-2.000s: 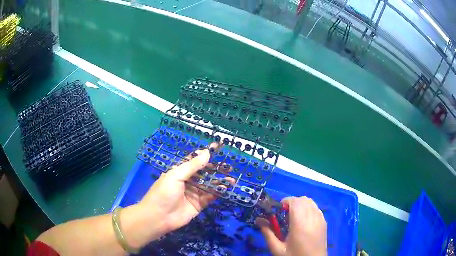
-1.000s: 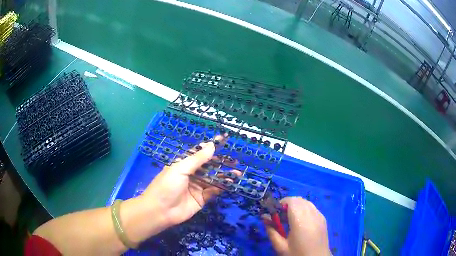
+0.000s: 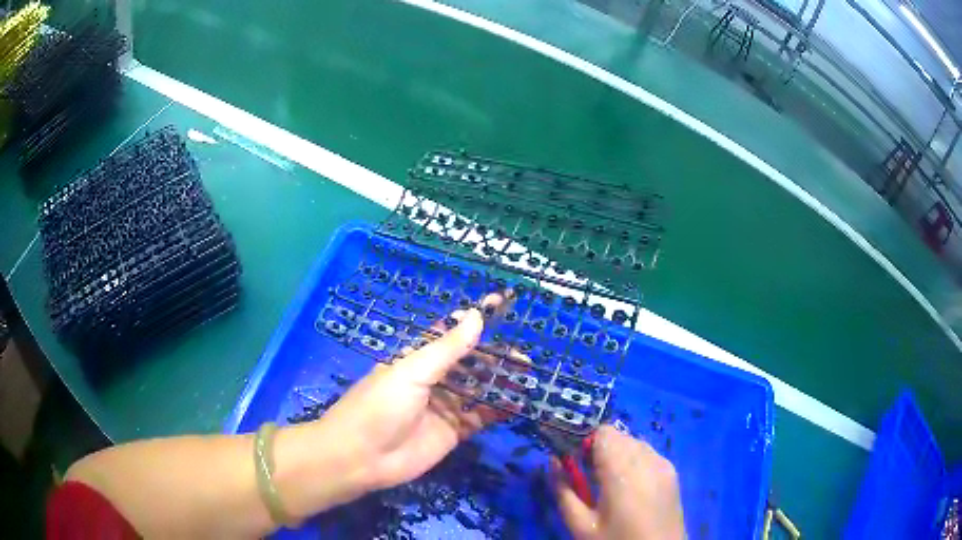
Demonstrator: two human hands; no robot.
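Observation:
My left hand (image 3: 422,417), palm up, holds a black sprue frame (image 3: 506,290) tilted above the blue parts tray (image 3: 717,406). Its thumb lies on top and its fingers show beneath, through the grid. The frame carries rows of small round black parts. My right hand (image 3: 628,485) grips red-handled side cutters (image 3: 576,471). Their dark jaws are at the frame's near right corner; whether they touch it is hard to tell. Many loose small black moulded parts (image 3: 469,496) lie in the tray under my hands.
A block of stacked black frames (image 3: 142,243) stands left of the tray. Behind it are another black stack (image 3: 69,90) and yellow frames (image 3: 21,37). A yellow-handled tool (image 3: 783,521) lies right of the tray, before a second blue bin (image 3: 902,480). A white strip crosses the green surface.
The frame and my left hand have moved slightly right and over the tray. The cutters have shifted a little lower along the frame's near right corner. The view has also shifted slightly.

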